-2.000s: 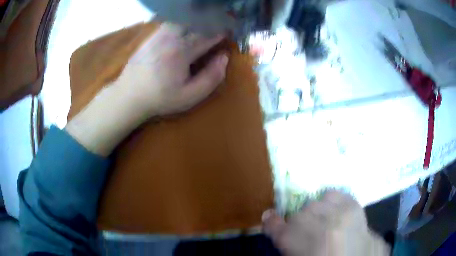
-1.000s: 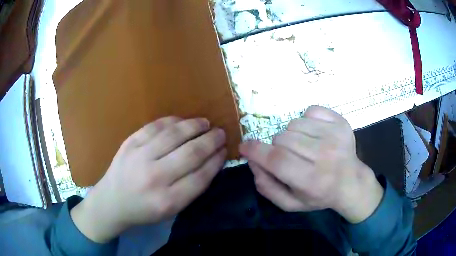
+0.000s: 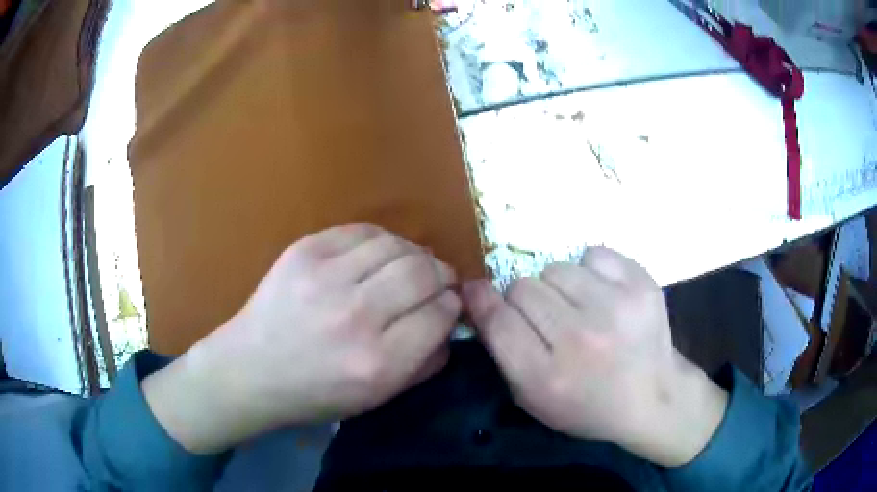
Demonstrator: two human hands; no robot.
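Note:
A tan-brown leather panel (image 3: pixel 298 135) lies flat on the white table, its right edge thin and ragged. My left hand (image 3: pixel 356 317) lies over the panel's near edge with fingers curled, its fingertips pinching the near right corner. My right hand (image 3: pixel 587 336) meets it there, thumb and fingertip on the same corner, the other fingers curled. The fingertips of both hands touch or nearly touch. The corner itself is mostly hidden by the fingers.
Snips with red cloth-wrapped handles (image 3: pixel 764 62) lie at the upper right, a red tail hanging down. Dark brown panels (image 3: pixel 43 67) are at the far left, above white boards (image 3: pixel 34 269). Offcuts (image 3: pixel 779 317) are below right of the table (image 3: pixel 577 192).
My left hand has come down from the machine area to the near right corner, meeting my right hand. The view has tilted down and the machine head has left it. The left fingers have curled more.

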